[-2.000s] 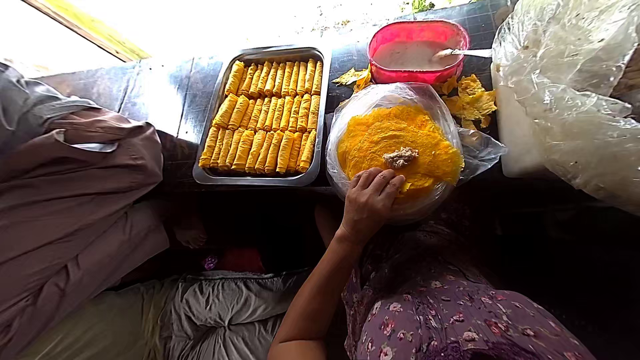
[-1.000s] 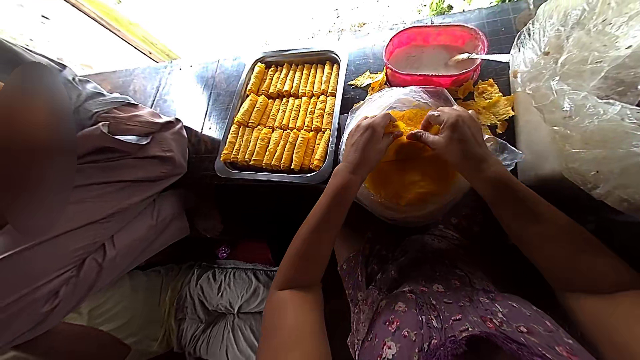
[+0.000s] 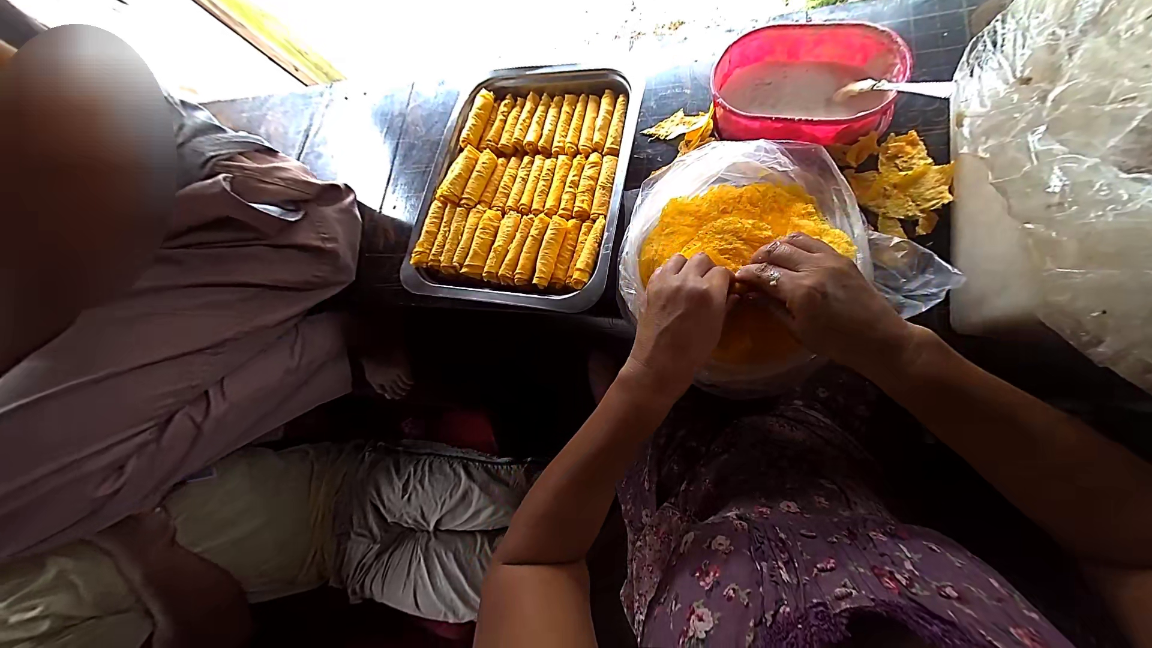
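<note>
Yellow wrapper sheets lie on a plastic-covered round plate or bowl. My left hand and my right hand meet at the sheets' near part, fingertips bent and pinching the edge of a wrapper; the right hand wears a ring. The fingers hide most of what they pinch, and no filling shows. Left of the plate, a metal tray holds rows of yellow rolls. Behind the plate is a pink plastic tub of whitish liquid with a spoon in it.
Torn yellow wrapper scraps lie beside the tub on the dark tiled table. A large clear plastic bag rests over a white block or container at the right. A person in a brownish garment sits close at the left.
Two seconds ago one hand was at the wrappers, with whitish filling in view on them. Both hands are there now, lower on the sheets than one second ago, and the filling is out of sight.
</note>
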